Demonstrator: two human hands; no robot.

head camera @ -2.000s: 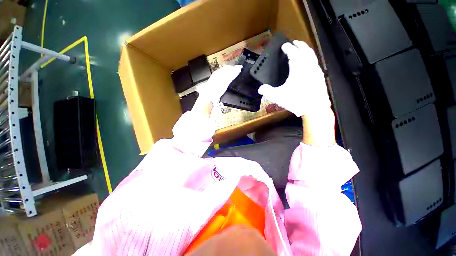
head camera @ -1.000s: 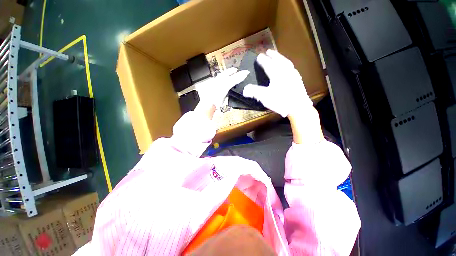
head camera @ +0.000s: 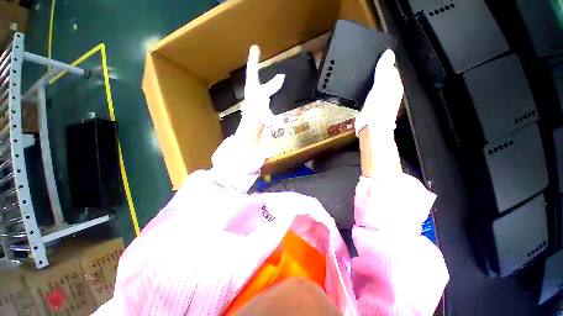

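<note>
My right hand (head camera: 381,95), in a white glove, holds a dark grey enclosure (head camera: 353,60) by its right edge. The enclosure is tilted above the carton, and a row of several small dots shows near its left edge. My left hand (head camera: 258,95), also white-gloved, has its fingers apart over the carton. Its thumb overlaps a darker enclosure (head camera: 297,79) lying between my hands; no grip on it shows. The brown carton (head camera: 165,114) has printed newspaper (head camera: 296,129) on its bottom. More black units (head camera: 222,95) sit at its left side, partly hidden by my left hand.
Overlapping rows of grey enclosures (head camera: 515,166) lie along the black bench (head camera: 454,247) at the right. A white metal rack (head camera: 25,148), a black crate-like box (head camera: 92,163) and cartons (head camera: 62,281) stand at the left on the green floor with yellow lines.
My right hand has risen from inside the carton and moved right with the enclosure, now tilted with its dots showing. My left hand has moved slightly left and up, its fingers spreading.
</note>
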